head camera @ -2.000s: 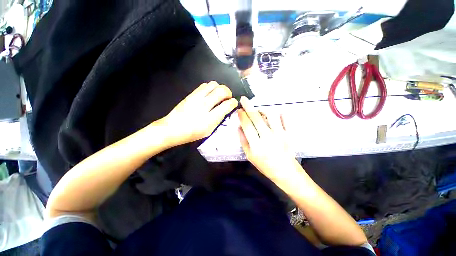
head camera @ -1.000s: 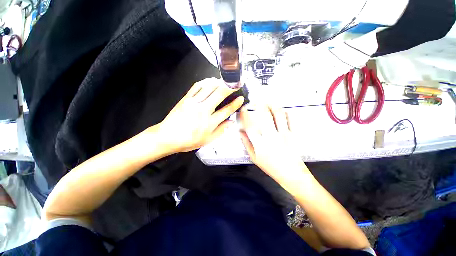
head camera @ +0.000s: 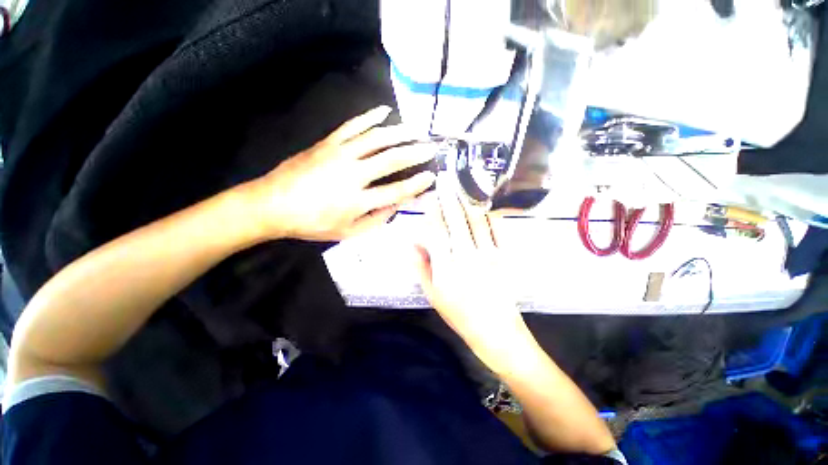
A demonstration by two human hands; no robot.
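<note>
A large black garment piece (head camera: 182,100) is heaped at the left and runs down toward the lap. My left hand (head camera: 340,182) lies on its right edge beside the needle area, fingers spread and pointing right. My right hand (head camera: 468,259) lies on the white machine bed just below the presser foot area, fingers pointing away from me. Whether either hand grips the cloth cannot be told. The white sewing machine head (head camera: 454,45) with a blue stripe stands above the hands. The presser foot and needle are blurred by glare and partly hidden by the fingers.
Red-handled scissors (head camera: 643,238) lie right of my right hand, blades hidden under the machine head. Small yellow and dark tools (head camera: 740,218), a brown tab (head camera: 654,286) and a curled thread (head camera: 706,272) lie farther right. Blue crates (head camera: 708,431) stand on the floor at lower right.
The view has shifted and tilted, with the machine head now larger. My left hand's fingers are more spread and straight. The scissors appear lower, partly behind the machine.
</note>
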